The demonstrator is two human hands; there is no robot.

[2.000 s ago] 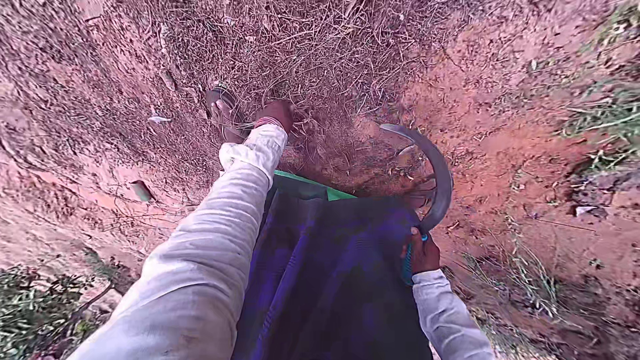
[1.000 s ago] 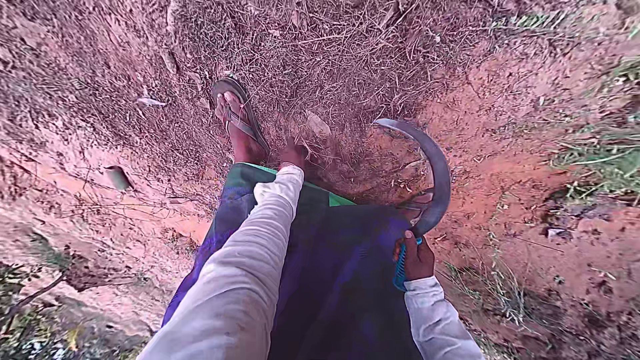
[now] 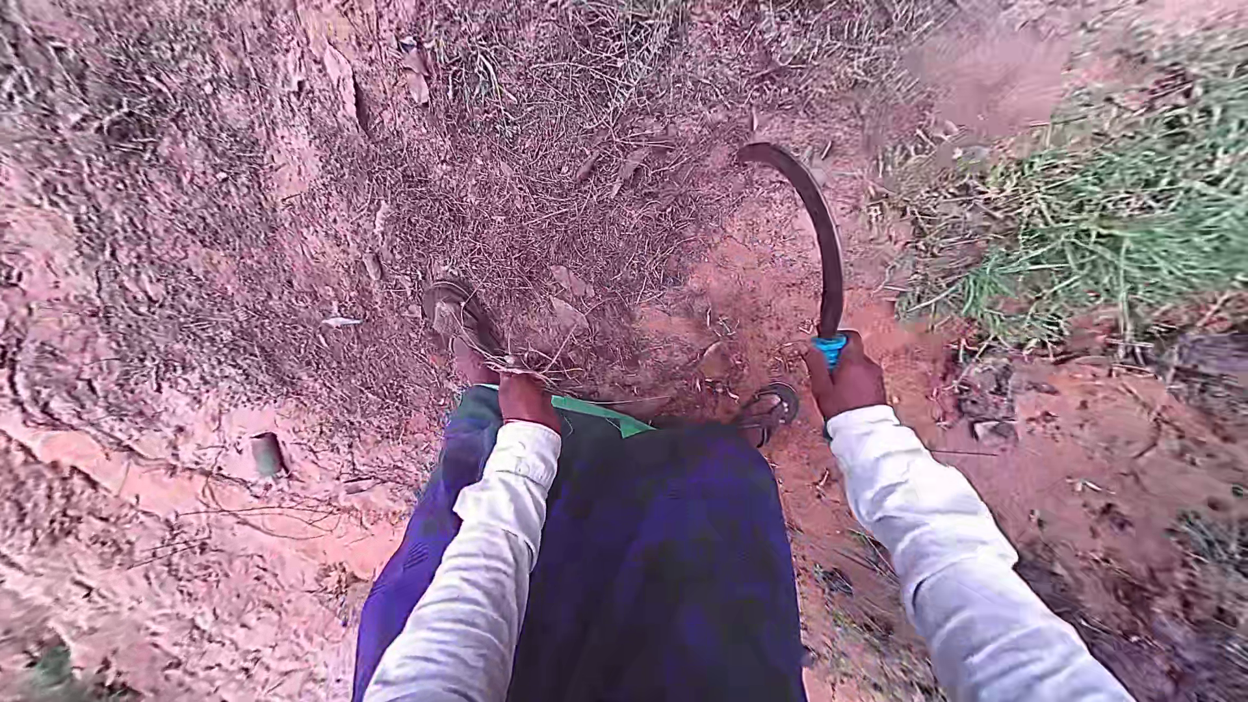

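Observation:
A sickle with a dark curved blade (image 3: 825,234) and a blue-wrapped handle is gripped in my right hand (image 3: 850,378), its tip pointing up and to the left. My left hand (image 3: 528,400) is closed around a few thin dry stalks (image 3: 526,366), close to the green hem (image 3: 595,411) of the dark blue garment (image 3: 663,556) over my legs. Both my feet show below the garment in sandals, the left sandal (image 3: 468,312) beside my left hand and the right sandal (image 3: 770,409) beside my right hand.
Dry cut grass (image 3: 546,214) and scattered leaves cover the reddish soil ahead. Green grass (image 3: 1121,214) grows at the right. A short greenish cylindrical object (image 3: 266,454) stands or lies on the soil at the left. Dark clods (image 3: 994,409) lie right of the sickle.
My right hand has moved away to the right with the sickle, whose blade points farther forward. The right sandal has come into sight. The view has shifted, showing more green grass.

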